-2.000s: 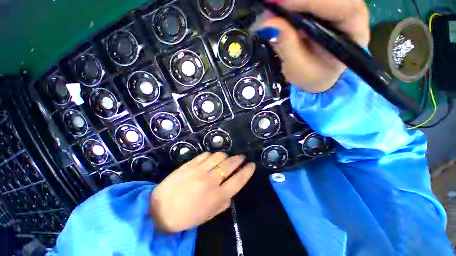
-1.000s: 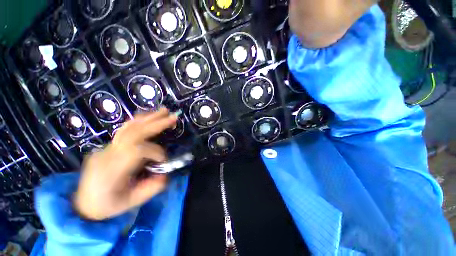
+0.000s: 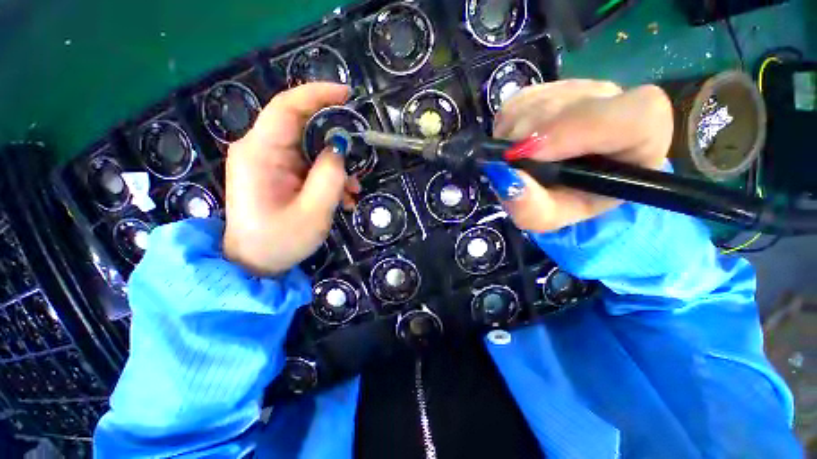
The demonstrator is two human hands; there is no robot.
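My left hand [image 3: 282, 179] pinches a round speaker unit [image 3: 361, 152], a black disc with a shiny ring, above the tray. My right hand [image 3: 582, 148] holds a soldering iron [image 3: 627, 182] like a pen. Its metal barrel and thin tip point left, and the tip is at the unit, close to my left thumb; contact cannot be told for sure. The black blister tray [image 3: 434, 255] lies below both hands, with round units in its square pockets, many with pale centres and one with a yellowish centre. My hands hide some pockets.
A brown solder dross pot [image 3: 683, 134] with silvery bits stands right of the tray. A black box [image 3: 793, 134] with a yellow-green wire is at the right edge. Stacked blister trays [image 3: 36, 323] are at the far left. The green bench top [image 3: 134, 58] shows behind, with small specks on it.
My left hand has moved up and right over the tray with a unit in its fingers. My right hand and the iron have come back into view, the tip now at the unit.
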